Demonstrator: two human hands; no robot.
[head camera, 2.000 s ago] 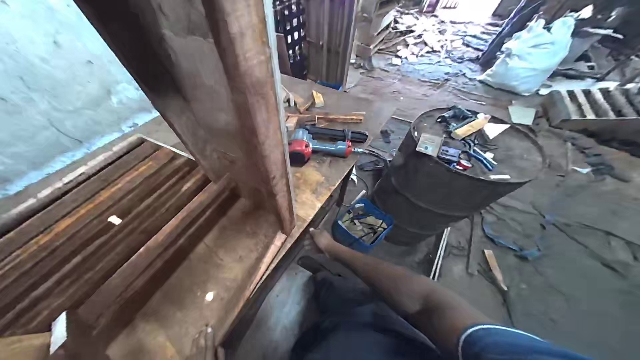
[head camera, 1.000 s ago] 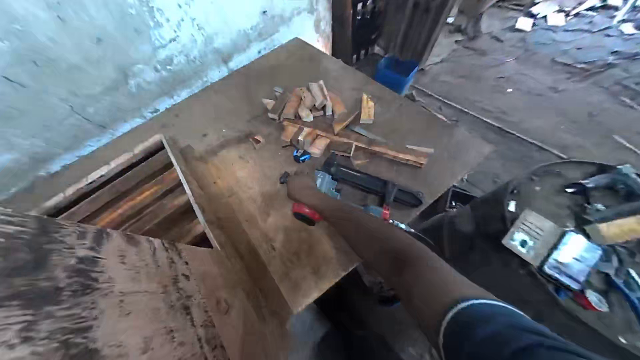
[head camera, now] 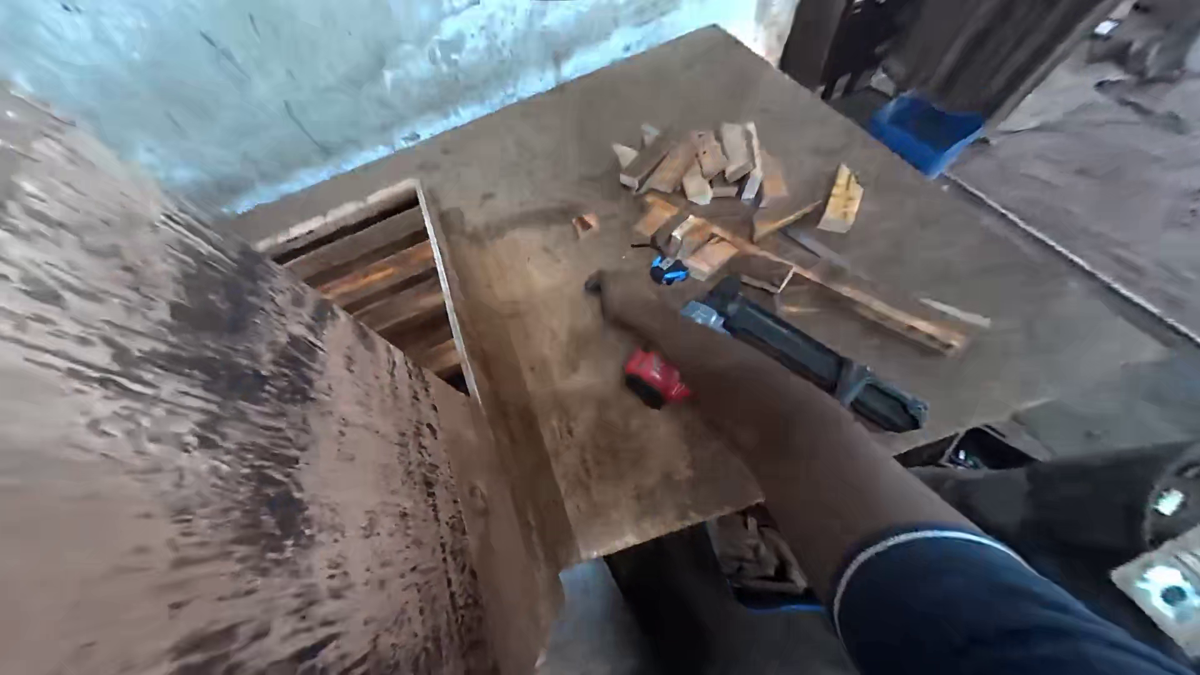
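Note:
My right hand point(head camera: 626, 302) reaches over the wooden workbench point(head camera: 600, 478), with a small dark thing at its fingertips that is too blurred to name. Just below the hand, partly hidden by my forearm, lies a red and black power tool point(head camera: 656, 377). A blue and black tape measure point(head camera: 668, 271) sits beside the hand. To the right of the forearm lies a long black tool point(head camera: 797, 342), its kind unclear. My left hand is out of view. A large wooden board or panel point(head camera: 281, 450) rises at the left.
Wood offcuts point(head camera: 698, 164) lie piled on the bench, with a long wooden strip point(head camera: 862, 305) near them. A slatted wooden frame point(head camera: 441, 281) stands left of the hand. A blue container point(head camera: 923, 131) is beyond the bench, and a dark drum point(head camera: 1059, 502) at the right.
My right hand, earlier low beside the bench edge, has moved over the bench beside the red tool. My left hand, at the lower edge two seconds ago, has left the view. The view has turned.

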